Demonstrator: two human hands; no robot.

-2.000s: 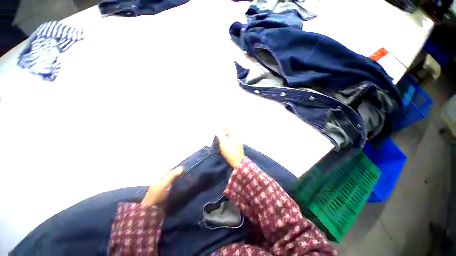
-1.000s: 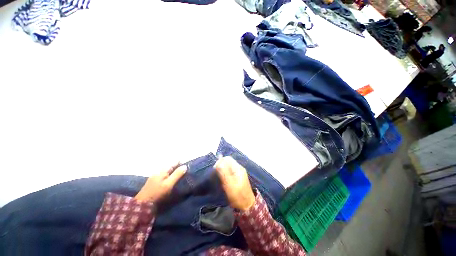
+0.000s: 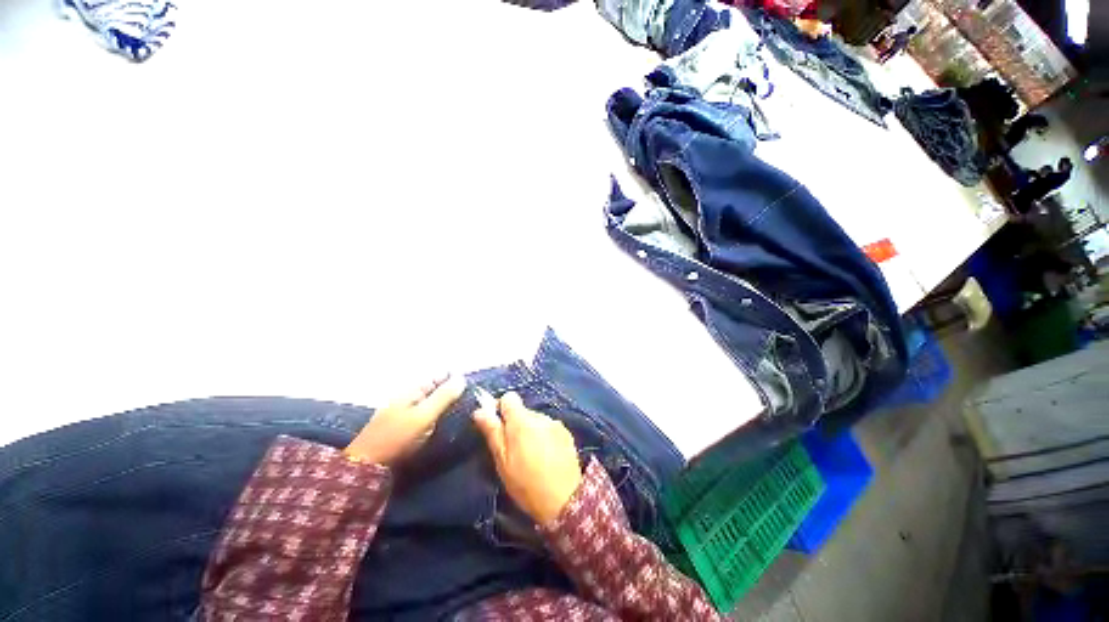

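Observation:
A dark-blue denim garment (image 3: 146, 486) with pale stitching lies nearest me, from the left edge of the view to the table's front corner. My left hand (image 3: 409, 423) pinches its upper edge between thumb and fingers. My right hand (image 3: 530, 457) is close beside it to the right, fingers curled on the same edge, with a small pale glint at the fingertips; I cannot tell if it is a tool. A pointed denim corner (image 3: 555, 352) stands out just beyond my right hand. My right hand and sleeve partly cover the garment's opening.
Another dark denim garment (image 3: 778, 219) with round buttons lies at the right table edge. Lighter denim (image 3: 718, 61) is heaped beyond it. A red-orange strip (image 3: 879, 250) lies near the edge. Striped cloth (image 3: 128, 27) is far left. Green (image 3: 754, 516) and blue (image 3: 837, 486) crates stand below at right.
My right hand has moved left and down along the edge, closer to my left hand. The pointed corner it held earlier is free of it. The view has turned towards the right.

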